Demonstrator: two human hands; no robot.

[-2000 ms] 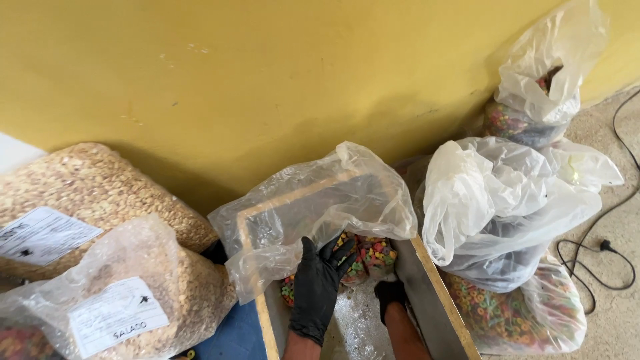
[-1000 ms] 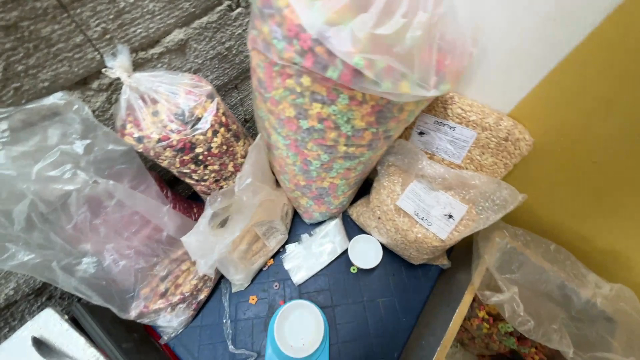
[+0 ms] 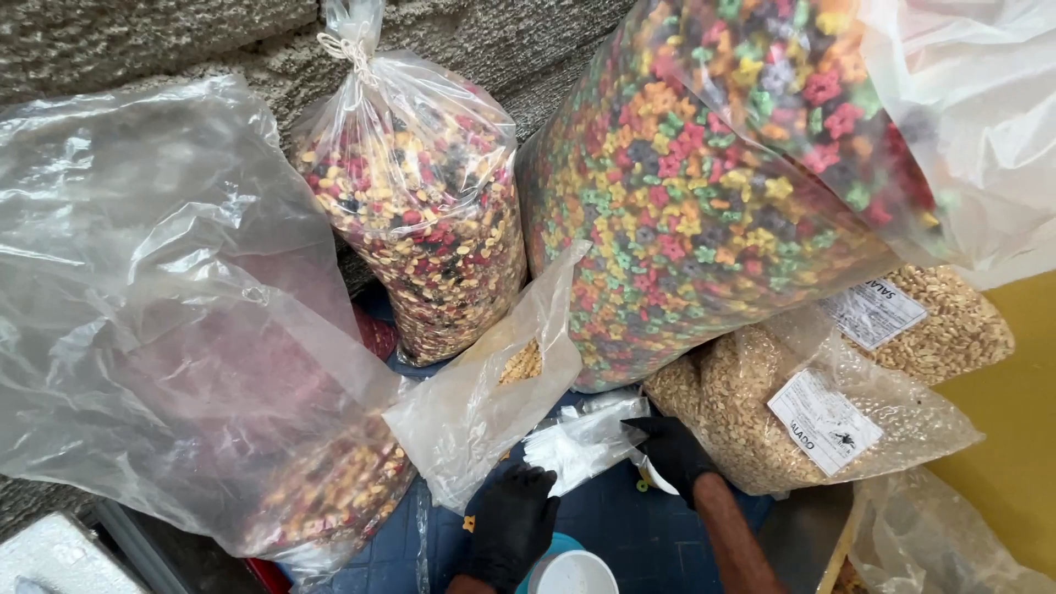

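Observation:
My right hand [image 3: 672, 454], in a black glove, pinches the right end of a stack of small clear plastic bags [image 3: 582, 441] on a blue surface. My left hand [image 3: 513, 524], gloved alike, reaches the stack's lower left edge; whether it grips a bag I cannot tell. A white round container [image 3: 573, 575] stands just right of my left wrist, on something light blue. Partly behind my right hand is a small white lid or cup [image 3: 657, 477]. An open plastic bag [image 3: 487, 404] with tan pieces inside lies behind my left hand.
A large bag of colourful flower-shaped cereal [image 3: 685, 206] rises behind the hands. Tied mix bag [image 3: 429, 223] and large open clear bag [image 3: 181, 313] stand left; labelled bags of puffed grain [image 3: 742, 396] lie right. A lined box [image 3: 837, 536] is at lower right.
The view has swung from the lined box to the blue surface. Both hands, in the box two seconds ago, are now at the small bags; the right one has taken hold of them.

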